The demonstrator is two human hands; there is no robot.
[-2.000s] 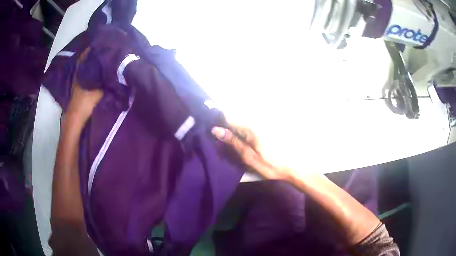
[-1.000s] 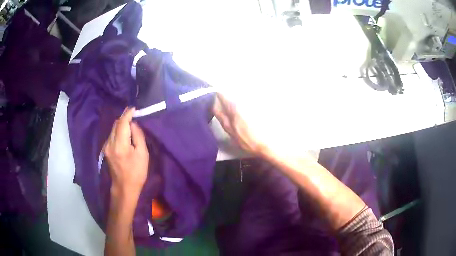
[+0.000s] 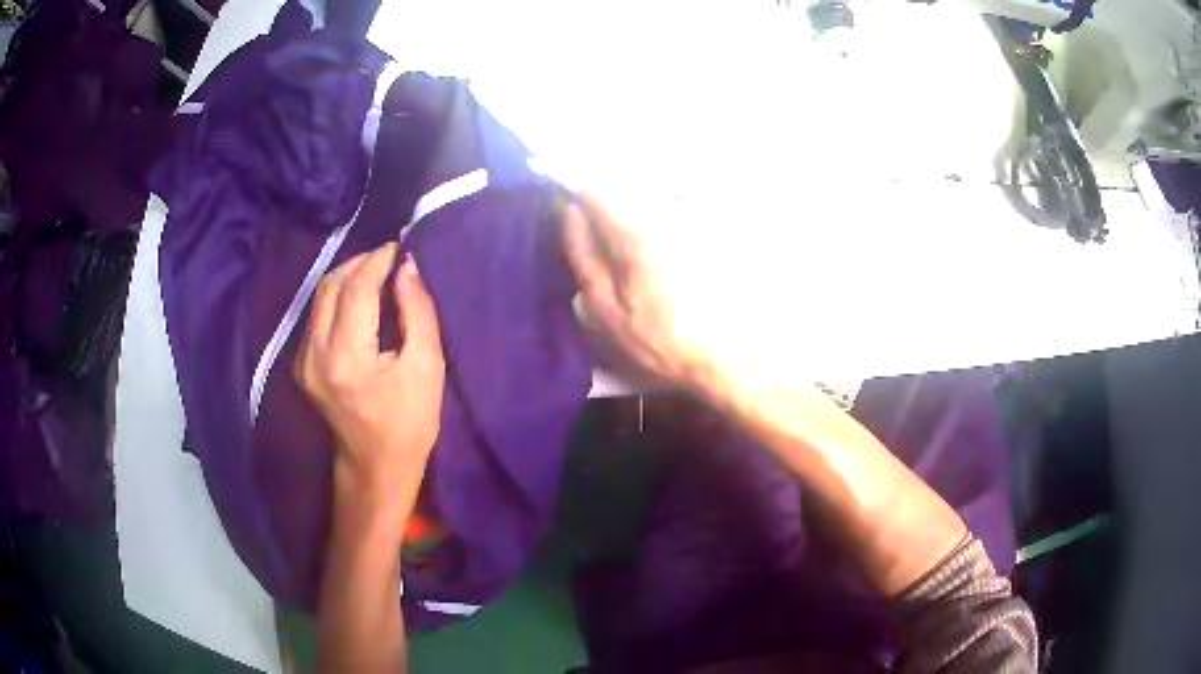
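Observation:
A large limp purple garment [image 3: 494,336] with white piping lies over the left part of the white table and hangs over its front edge. My left hand [image 3: 375,356] is on the garment, its thumb and fingertips pinching the cloth at the end of a short white strip [image 3: 448,194]. My right hand [image 3: 626,290] lies at the garment's right edge, its fingers partly washed out by glare. Whether it grips the cloth cannot be told. A longer white piping line [image 3: 306,292] curves down the garment left of my left hand.
Dark-handled scissors [image 3: 1060,178] lie on the white table [image 3: 856,303] at the right, beside the machine's white body [image 3: 1139,79]. More purple cloth with white lines [image 3: 79,145] is at the far left. The wearer's purple trousers [image 3: 711,527] show below the table.
My left hand has come from the garment's far left to the white strip near its middle. The strip, earlier stretched straight between both hands, now curves. The view has shifted.

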